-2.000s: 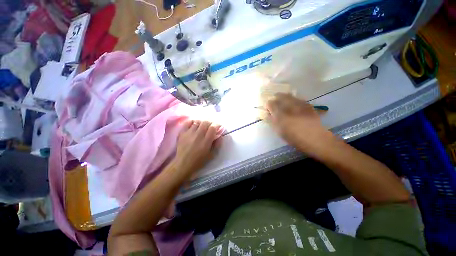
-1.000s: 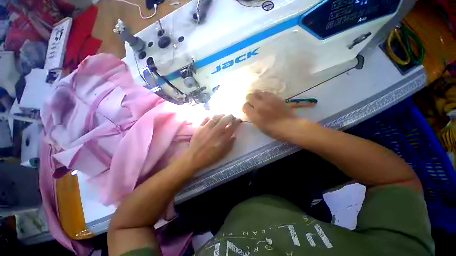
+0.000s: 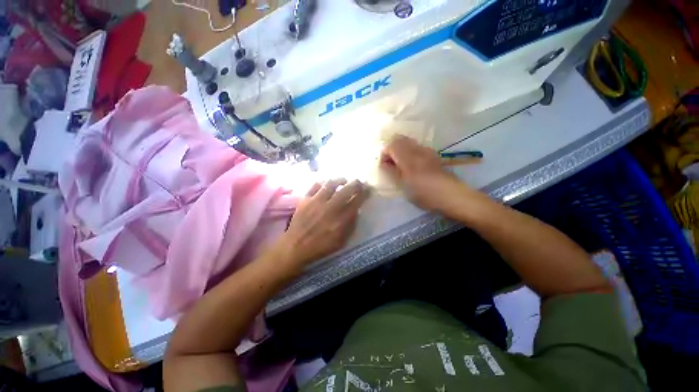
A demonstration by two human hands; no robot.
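Note:
A pink garment piece (image 3: 199, 222) with paler areas lies bunched left of the needle and hangs over the table's left end. My left hand (image 3: 326, 218) rests palm down on its right edge, just in front of the presser foot. My right hand (image 3: 418, 172) is right of the needle with its fingers curled in the lamp glare; what its fingertips touch is washed out. The white sewing machine (image 3: 356, 84) with a blue stripe stands behind both hands. The presser foot and needle are mostly lost in the glare.
A snips-like tool with green and orange handle (image 3: 461, 155) lies right of my right hand. Yellow and green bands (image 3: 617, 69) lie at the right end. A blue crate (image 3: 644, 230) is below right. Red cloth (image 3: 123, 65) lies behind left. A marked tape (image 3: 536, 174) runs along the front edge.
My left hand has moved right, away from its earlier place on the pink cloth. My right hand has shifted slightly, and its fingers are now more curled. The camera view has shifted a little.

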